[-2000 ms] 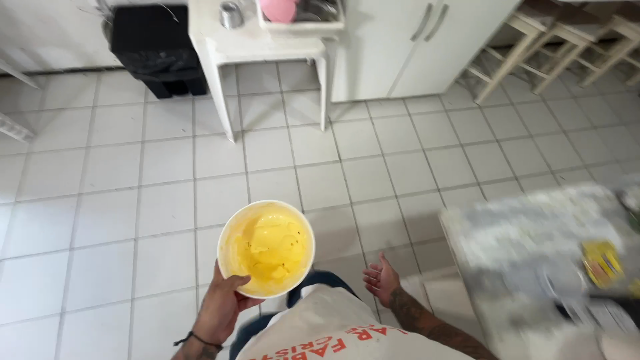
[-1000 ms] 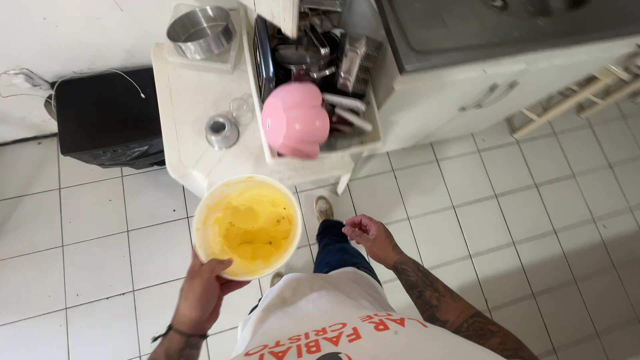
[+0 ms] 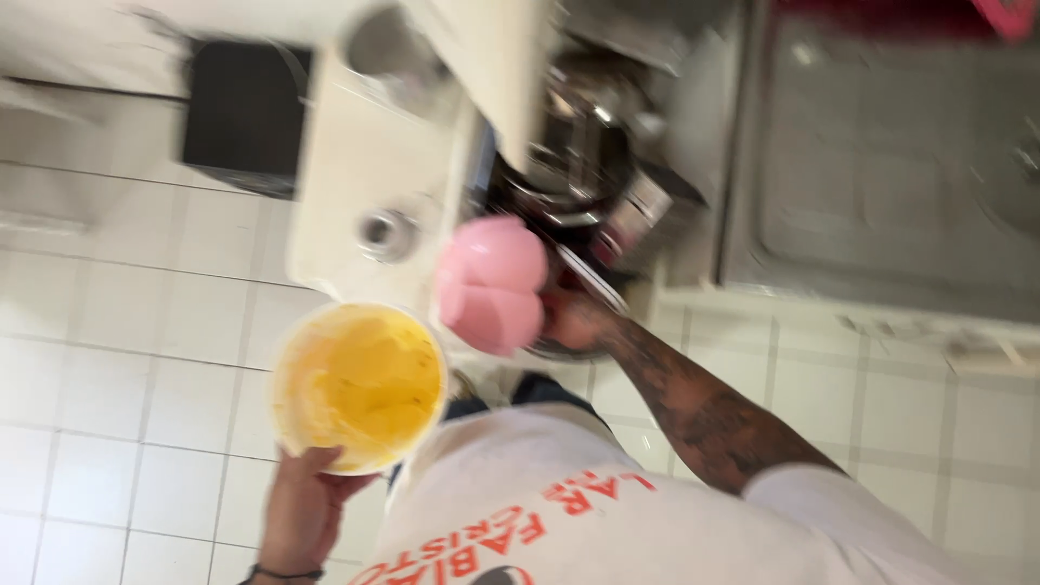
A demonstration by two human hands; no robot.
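A round white plastic tub [image 3: 357,388] of yellow, creamy stuff is in my left hand [image 3: 313,496], with the thumb over its rim and the fingers under it. My right hand [image 3: 577,318] reaches into the rack of kitchenware, close against a pink scalloped plastic bowl [image 3: 492,284]. Its fingers are partly hidden behind the bowl and blurred, so whether they grip anything does not show. White handles [image 3: 593,279] lie just above that hand, and dark metal pans [image 3: 581,154] fill the rack farther back.
On the white table [image 3: 366,183] stand a small metal piece [image 3: 387,235] and a round metal tin [image 3: 382,41]. A black bin [image 3: 244,114] is at the left. A steel sink counter [image 3: 877,179] runs along the right, and a white door or panel [image 3: 496,65] juts over the rack.
My right hand has moved from beside my body into the rack, by the pink bowl. The tub is still in my left hand. The view has come closer to the table and sink.
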